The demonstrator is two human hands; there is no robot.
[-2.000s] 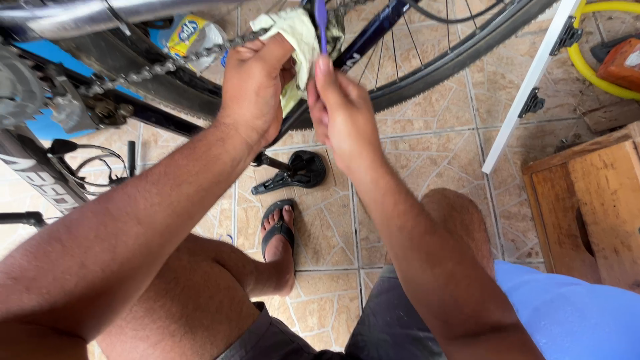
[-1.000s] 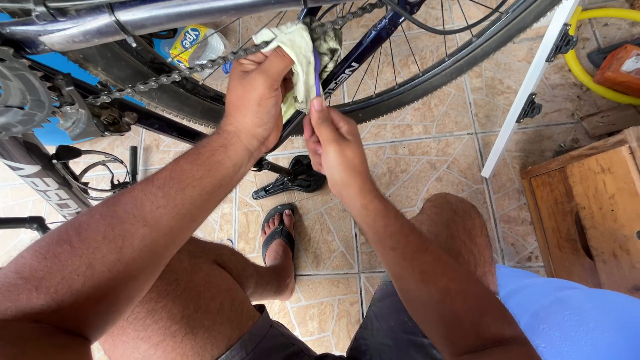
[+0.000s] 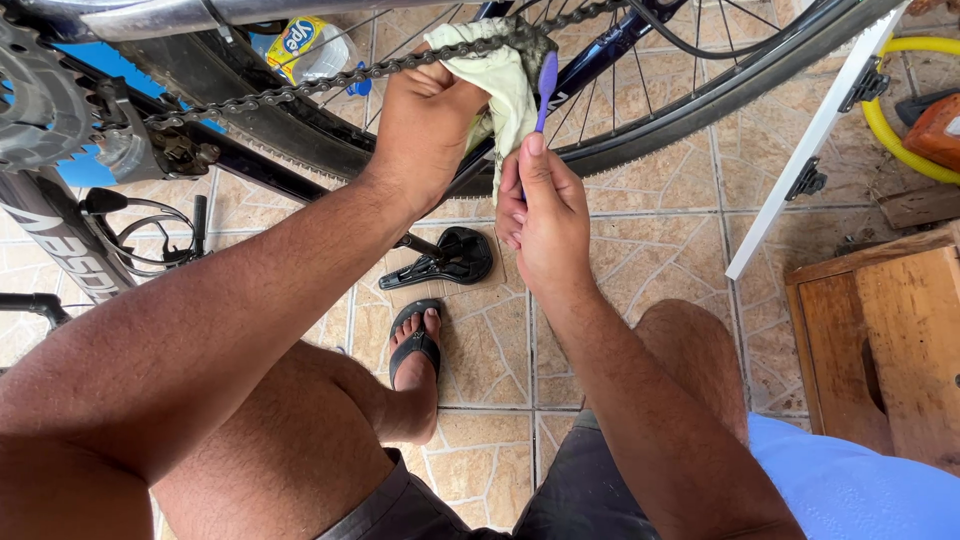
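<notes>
A bicycle chain runs slantwise across the upper part, from the chainrings at the left edge. My left hand grips a pale yellow cloth against the chain; the cloth is stained dark on its right side. My right hand holds a purple toothbrush by its handle, its upper end beside the cloth's dark part. The bristles cannot be made out. Behind both lies the dark blue frame tube and the spoked wheel's tire.
An Ypê bottle lies behind the chain. A bicycle saddle rests on the tiled floor below my hands. To the right are a white metal bar, a yellow hose and a wooden stool or box. My sandaled foot is near the saddle.
The toothbrush, upright against the cloth earlier, now leans slightly right with more of its purple upper end showing. Both hands keep their hold.
</notes>
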